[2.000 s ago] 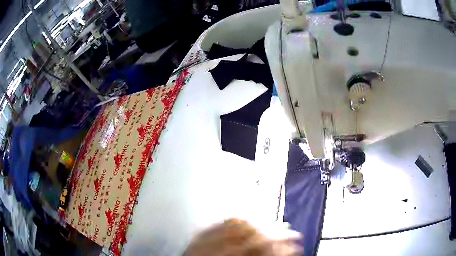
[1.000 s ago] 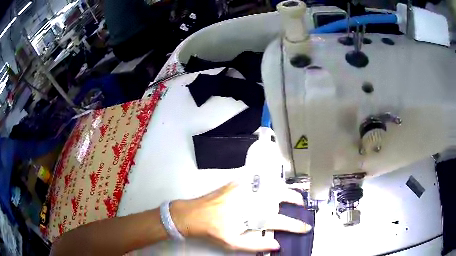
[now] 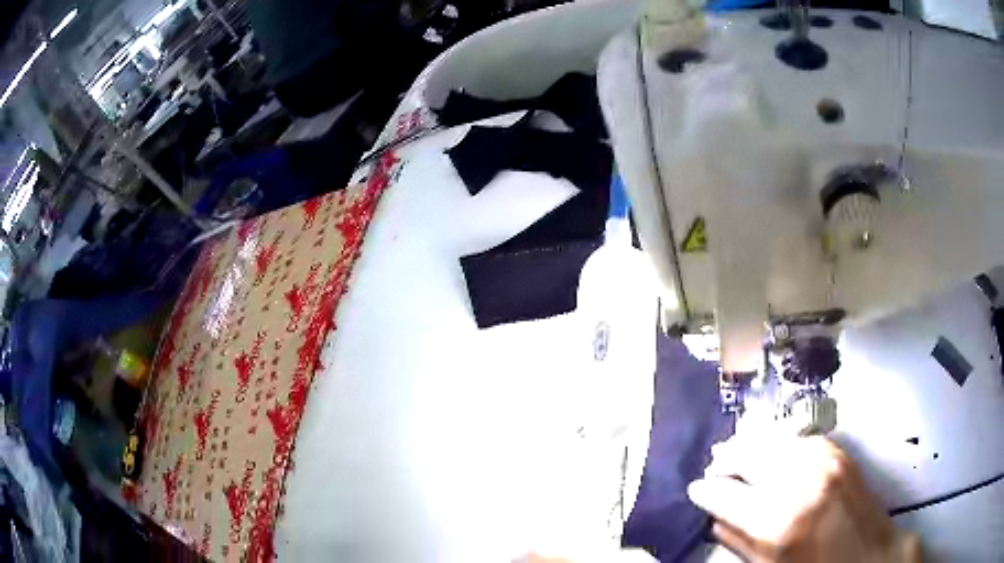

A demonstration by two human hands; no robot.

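Note:
A navy fabric piece lies on the machine bed, its upper end by the presser foot and needle. My right hand is just below the presser foot, at the fabric's right edge. Its fingertips are washed out by the lamp, so I cannot tell whether they grip anything. Only a sliver of my left hand shows at the bottom edge, left of the fabric. The off-white sewing machine head stands above. A white rounded attachment is left of the needle.
Dark cut pieces lie on the white table left of the machine, near its raised rim. A printed cardboard board is at the left. A small dark scrap lies right of the needle.
My left hand, spread over the fabric and attachment a second ago, has moved down almost out of view. My right hand has come in below the presser foot. The camera view has shifted.

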